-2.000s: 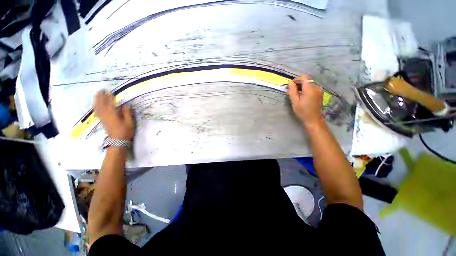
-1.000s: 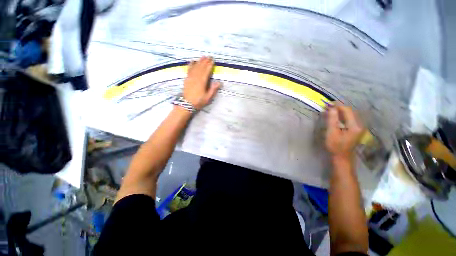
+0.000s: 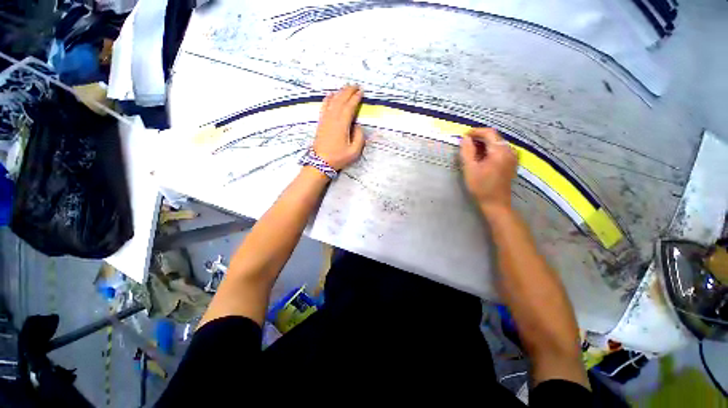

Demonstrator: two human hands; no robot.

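Note:
The yellow curved template (image 3: pixel 561 180) lies on the white curved waistband piece, whose dark edge (image 3: pixel 415 109) shows along its outer side. My left hand (image 3: pixel 342 131) lies flat across both, left of the middle, fingers together and holding nothing that I can see. My right hand (image 3: pixel 488 163) is at the template right of the middle, with its fingers pinched around the thin pen, of which only a small pale part shows. The template's right end extends past my right hand.
The steam iron (image 3: pixel 694 283) stands on its pale rest (image 3: pixel 650 319) at the right. Nested dark-and-white strips (image 3: pixel 551 36) lie along the far side. A black plastic bag (image 3: pixel 76 179) and cloth bundles (image 3: pixel 149 56) are at the left. A blue and yellow container (image 3: pixel 294 309) is below the table.
The view has turned, shifting the table. My left hand has moved from the template's left end towards its middle. My right hand has moved from near the right end back leftwards along the template.

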